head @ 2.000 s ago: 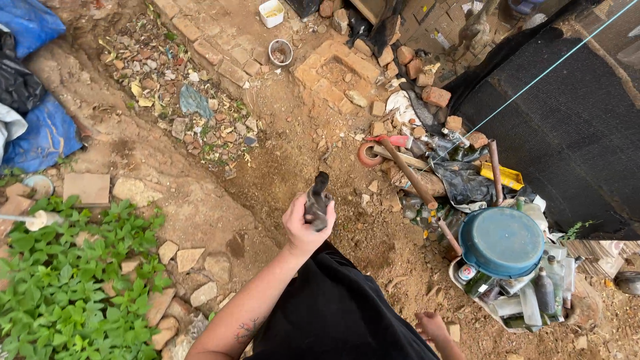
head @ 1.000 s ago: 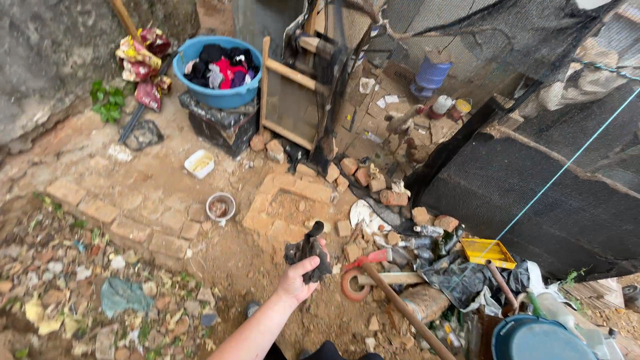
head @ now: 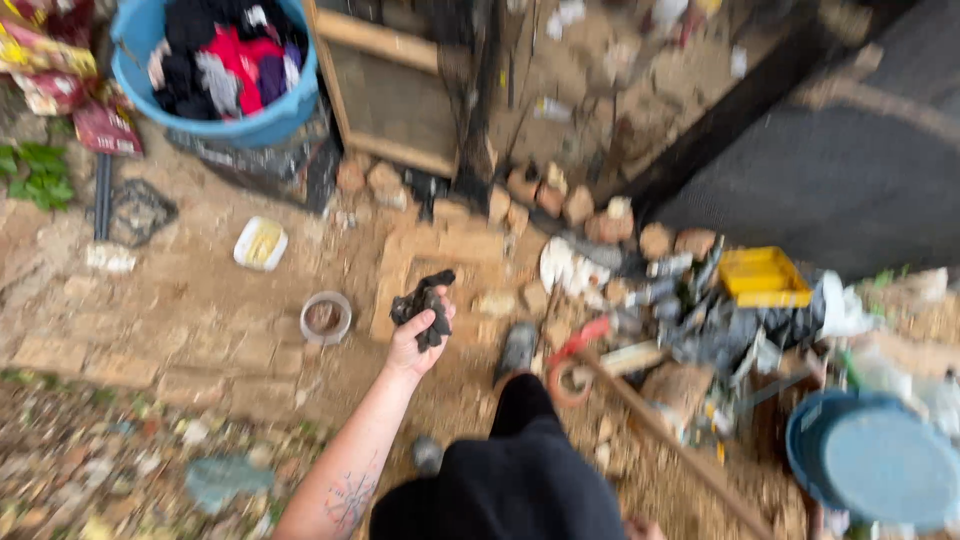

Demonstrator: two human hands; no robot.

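My left hand (head: 420,336) is closed around a crumpled dark cloth (head: 424,307), which sticks out past the thumb and fingers. The cloth hangs above a brick-edged square (head: 394,259) in the dirt. Just left of it on the ground stands a round clear tub (head: 325,318) with brown contents. My right hand (head: 643,529) shows only as a blurred bit of skin at the bottom edge, beside my dark clothing; its fingers cannot be made out. At the upper left, a blue plastic tub (head: 247,129) holds dark, red, grey and purple clothes.
A white container (head: 260,243) lies on the path. Loose brick pieces (head: 577,204) line the mesh fence (head: 825,180). At right are a rusty pole (head: 697,466), a wheel (head: 568,382), black plastic (head: 712,330), a yellow tray (head: 763,277) and a blue basin (head: 877,457). Litter covers the lower left.
The view has swung and moved forward, bringing the tub of clothes into sight and nearer. The dark cloth has stayed in my left hand. One shoe now shows ahead of my dark clothing.
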